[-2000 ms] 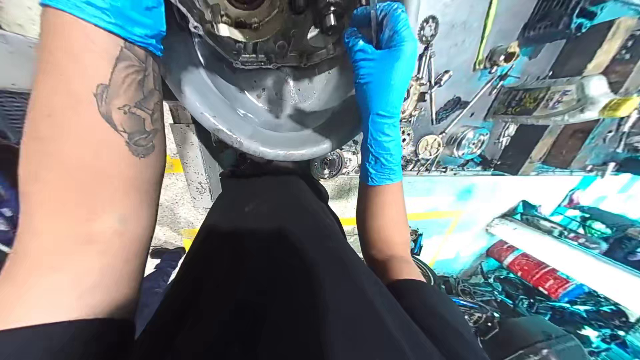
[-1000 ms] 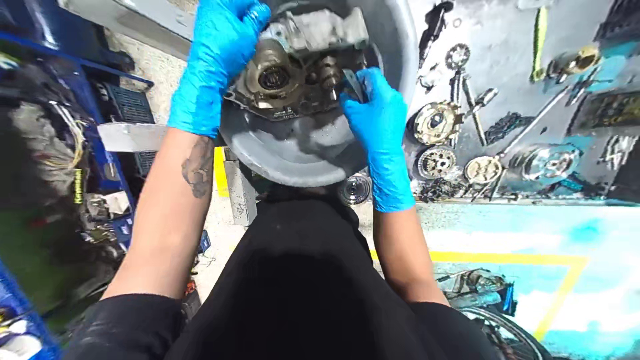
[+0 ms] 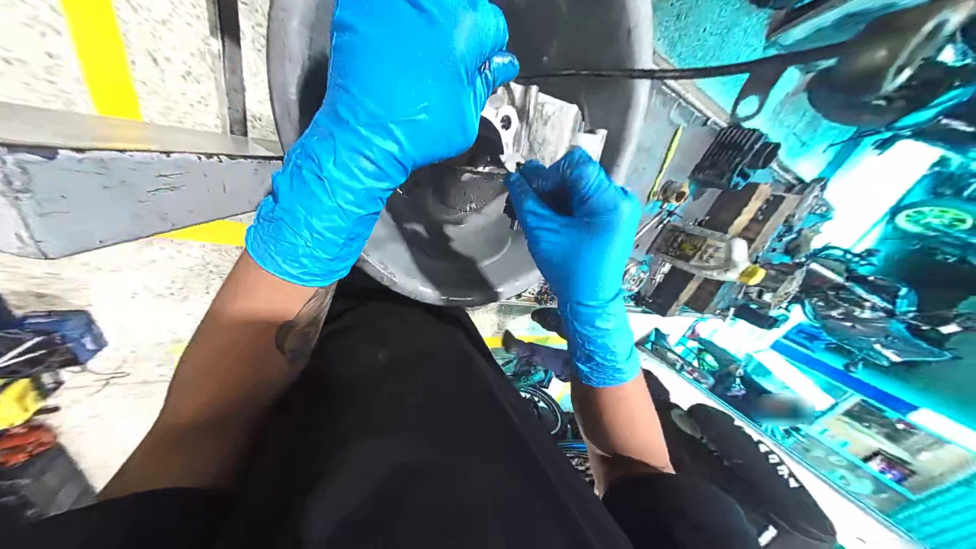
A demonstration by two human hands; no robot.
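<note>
A round grey basin [image 3: 450,286] holds a pale metal engine casing [image 3: 545,122] with machined holes. My left hand [image 3: 415,95], in a blue glove, has its fingers curled at the casing's upper left and covers much of it. A thin dark cord or rod [image 3: 648,74] runs rightward from beside its fingertips; whether the hand grips it cannot be told. My right hand [image 3: 576,217], also gloved, has fingertips bent together against the casing's lower edge. A small dark ribbed part [image 3: 512,212] shows beside them; anything pinched inside is hidden.
Left of the basin is a grey metal beam [image 3: 145,198]. To the right, a workbench carries an oil bottle [image 3: 701,252] with a yellow cap and a finned engine cylinder [image 3: 732,156]. At lower right, a person in dark clothing [image 3: 732,465] is partly visible.
The view has shifted strongly. My left hand now covers more of the casing than one second ago, with its fingers curled in. The dark cord or rod across the basin is newly in view.
</note>
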